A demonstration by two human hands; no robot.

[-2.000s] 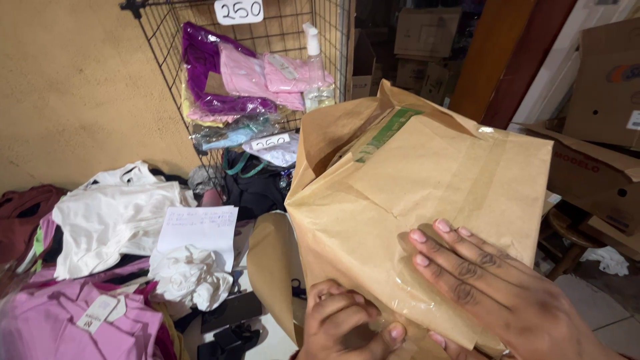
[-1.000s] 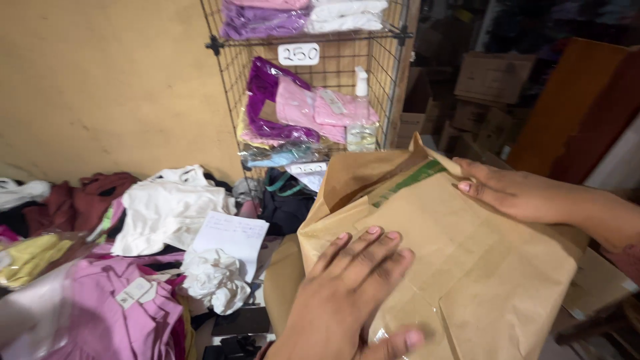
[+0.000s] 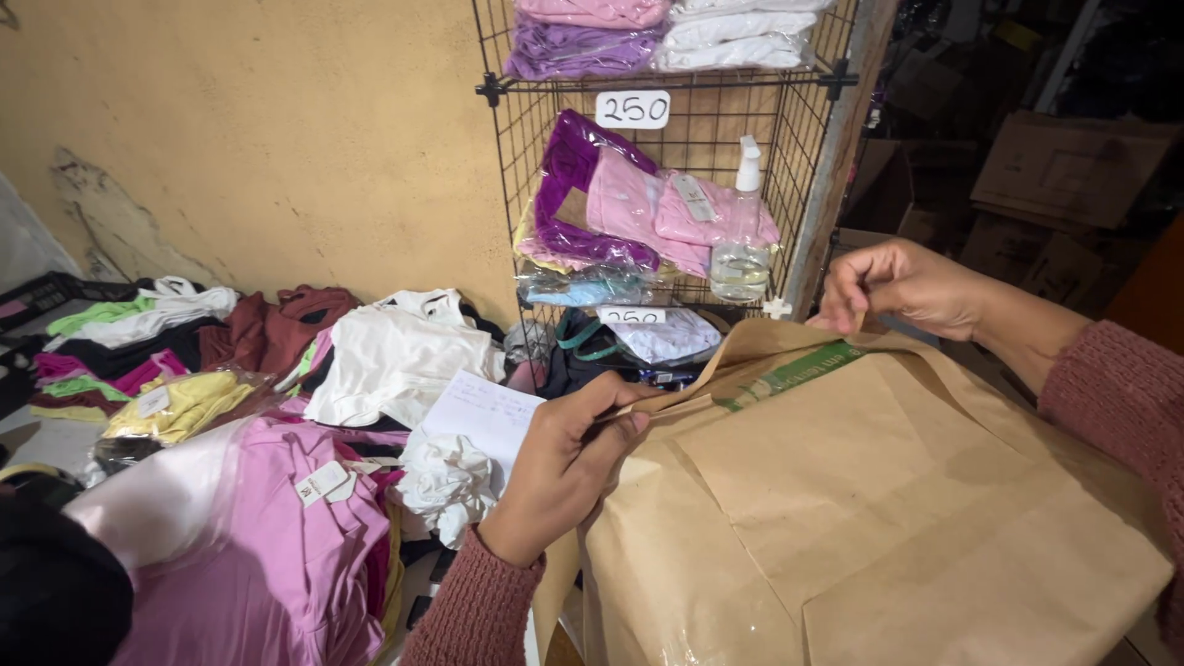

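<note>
A large brown kraft paper package (image 3: 888, 499) fills the lower right, with a strip of green printed tape (image 3: 786, 375) near its upper edge. My left hand (image 3: 578, 462) pinches the left end of that folded edge between thumb and fingers. At the edge's right end, my right hand (image 3: 893, 291) grips the paper with bent fingers. Between the hands the top flap stands slightly raised behind the tape. What the package holds is hidden. A crumpled white paper (image 3: 449, 486) and a sheet with handwriting (image 3: 481, 421) lie left of my left hand.
A black wire rack (image 3: 671, 92) holds bagged clothes and a clear pump bottle (image 3: 740, 231). Pink garments (image 3: 277, 518), a white top (image 3: 402, 356) and a bagged yellow garment (image 3: 185, 407) are piled at left. Cardboard boxes (image 3: 1073, 171) stand in the dark at back right. A dark rounded thing intrudes at lower left.
My left hand has gone from lying flat on the package to pinching its upper edge. My right hand, on the package's lower face two seconds ago, is now at that edge. The view has shifted.
</note>
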